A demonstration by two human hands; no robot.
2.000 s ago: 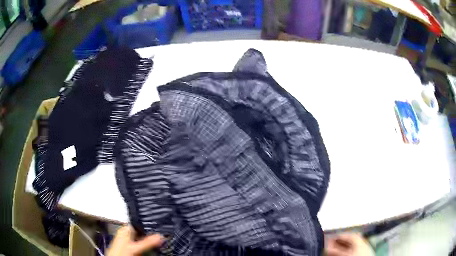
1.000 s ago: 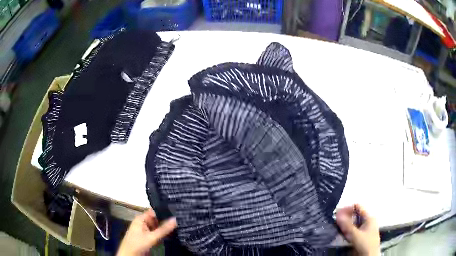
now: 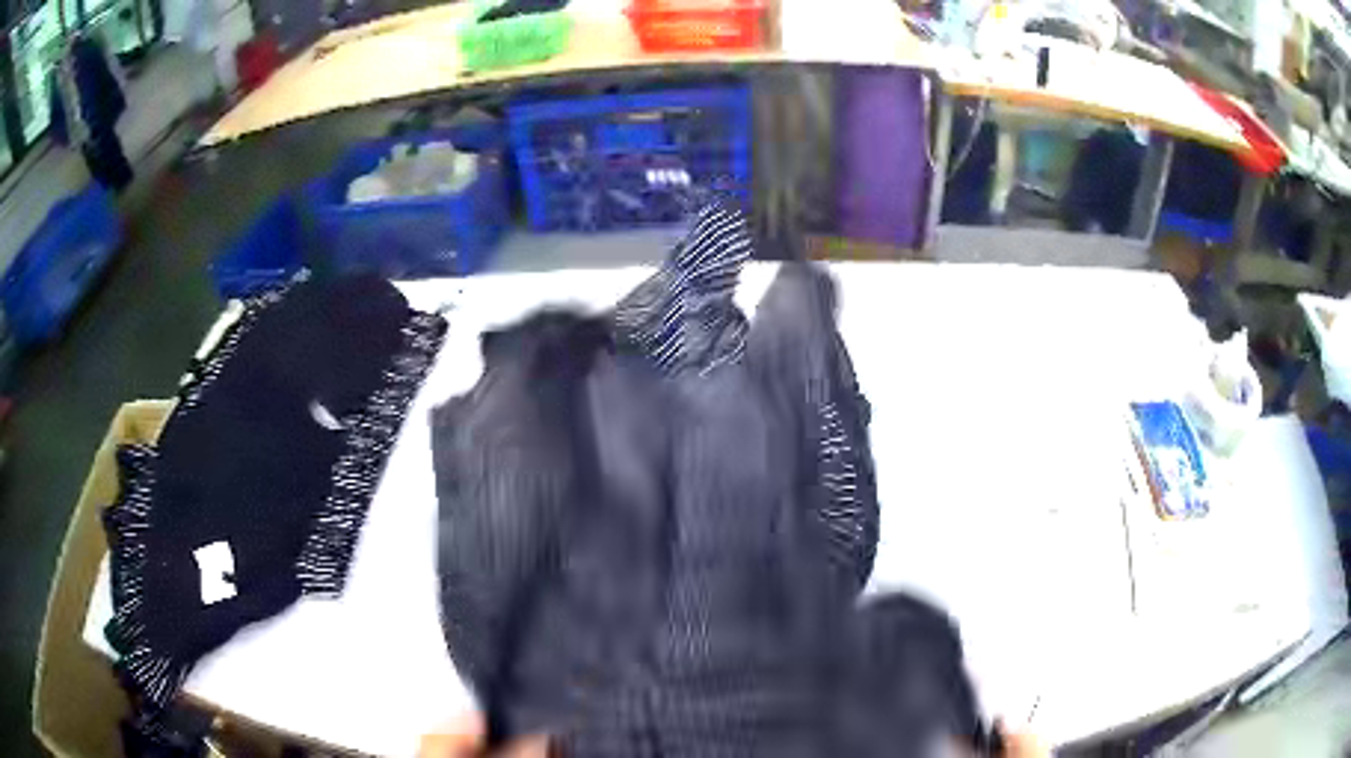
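A black garment with thin white stripes and ruffles (image 3: 674,489) lies over the middle of the white table (image 3: 1022,356) and runs to its near edge. It is blurred by motion. A striped end points up at its far side. My left hand (image 3: 482,736) is at the bottom edge, cut off and blurred, at the garment's near left side. My right hand (image 3: 1016,740) shows only as a small blurred part at the garment's near right corner. The fingers of both hands are mostly hidden, so their grip cannot be told.
Black garments with striped edges and a white label (image 3: 215,572) lie stacked at left, above a cardboard carton (image 3: 74,652). A blue-and-white packet (image 3: 1171,459) lies at right beside a white item (image 3: 1230,388). Blue crates (image 3: 630,156) stand behind the table.
The garment has shifted and changed from an open, rounded spread to a narrower shape with upright folds. Both hands have dropped to the bottom edge. The view has tilted up, showing more background.
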